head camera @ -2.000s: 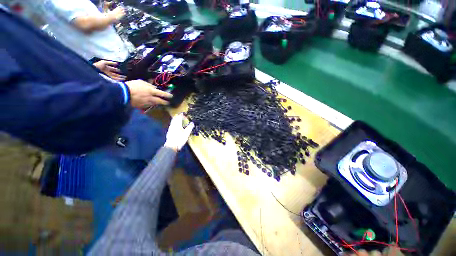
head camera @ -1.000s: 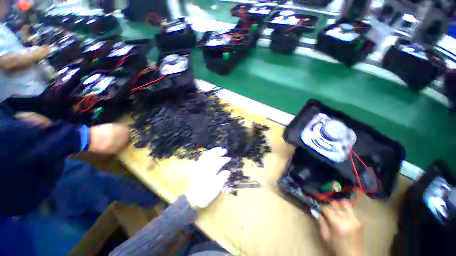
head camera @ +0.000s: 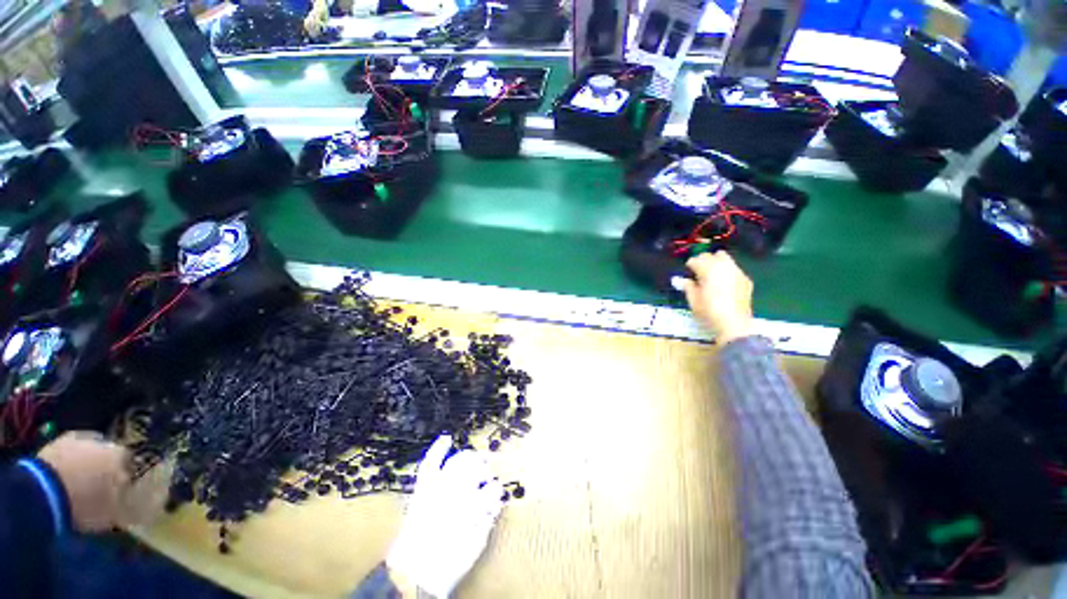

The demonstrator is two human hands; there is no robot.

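A speaker unit (head camera: 655, 252) with a silver driver (head camera: 690, 183) and red wires stands on the green belt. My right hand (head camera: 718, 293), arm stretched forward, is at its near edge by the green component; the fingertips overlap the box and a white tip shows. My left hand (head camera: 451, 515), in a white glove, is at the near right edge of a large pile of small black plastic fittings (head camera: 339, 398). A fitting (head camera: 513, 490) shows at its fingertips; whether it is gripped cannot be told.
Other opened speaker units stand on the belt (head camera: 503, 199), at the left and at the near right (head camera: 913, 468). Another person's hand (head camera: 88, 480) is at the pile's left edge. The belt's pale metal edge (head camera: 562, 310) runs behind the tan bench (head camera: 632, 468).
The view has turned right. The speaker unit that was on the bench by my right hand now appears on the belt, with my right arm extended to it. My left hand stays by the pile.
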